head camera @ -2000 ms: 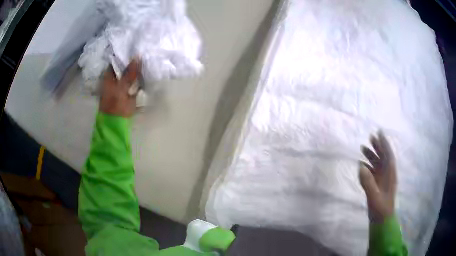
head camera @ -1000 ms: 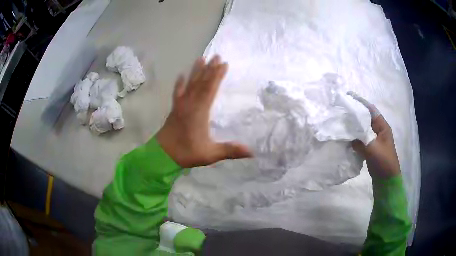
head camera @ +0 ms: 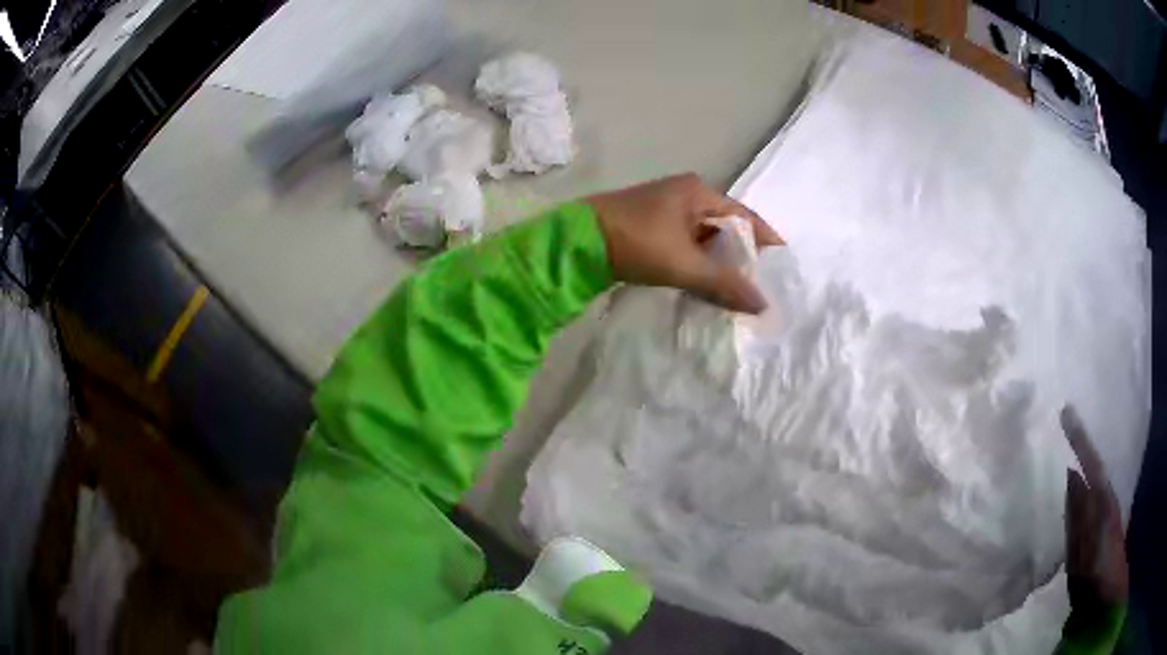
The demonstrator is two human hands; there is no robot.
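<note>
A wrinkled white tissue sheet [head camera: 832, 448] lies partly spread over the white sheet stack [head camera: 947, 166]. My left hand [head camera: 685, 243] pinches the sheet's upper left edge between thumb and fingers, lifting it a little. My right hand [head camera: 1094, 531] is at the sheet's right side near the frame's right edge, seen edge-on and dark; whether it grips the tissue cannot be told. Crumpled white tissue wads [head camera: 442, 147] lie to the left on the bare tabletop.
The pale worktable [head camera: 256, 269] extends left of the stack. A bluish-grey translucent sheet [head camera: 346, 96] lies beside the wads. Brown cartons [head camera: 166, 512] stand on the floor at lower left, and another brown carton [head camera: 928, 19] is beyond the stack.
The crumpled tissue is opened wider over the stack. My left hand, open a second ago, has moved right and now pinches its edge. My right hand has moved lower and right in view.
</note>
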